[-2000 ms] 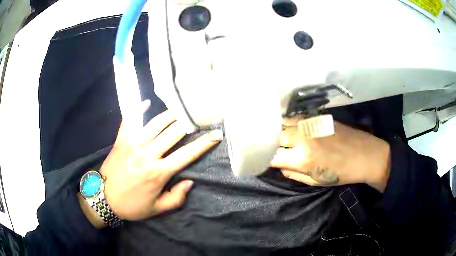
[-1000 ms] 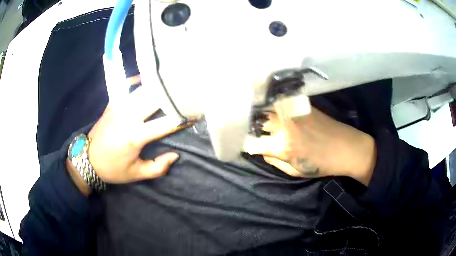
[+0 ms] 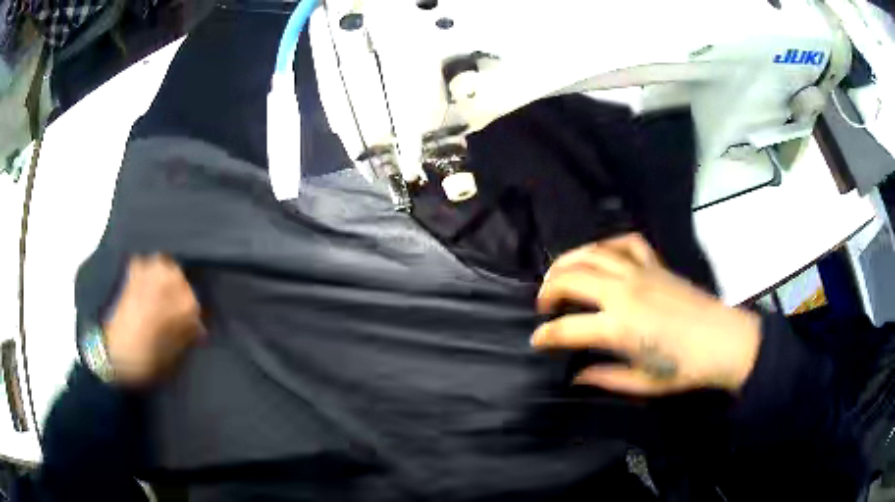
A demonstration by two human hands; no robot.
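Note:
A large dark garment piece [image 3: 334,333] covers most of the table, with a greyer face in front and black cloth behind and right of the needle area. A seam edge runs from the presser foot [image 3: 401,201] towards my right hand. My left hand [image 3: 155,319] is blurred, with its fingers curled on the cloth at the left. My right hand [image 3: 638,319] lies at the right with bent fingers on the cloth by the seam edge. The white sewing machine [image 3: 589,39] stands behind, with a small cream knob [image 3: 458,186] beside the foot.
A blue tube with a white paddle end [image 3: 284,147] hangs left of the machine head. The white table [image 3: 59,225] curves along the left, and its right corner [image 3: 805,235] shows below the machine body. Checked cloth [image 3: 69,18] is at the top left.
My left hand has moved left and down, away from the needle area, and its fingers have curled. My right hand has moved out from the machine head. The view shows more of the machine and grey cloth.

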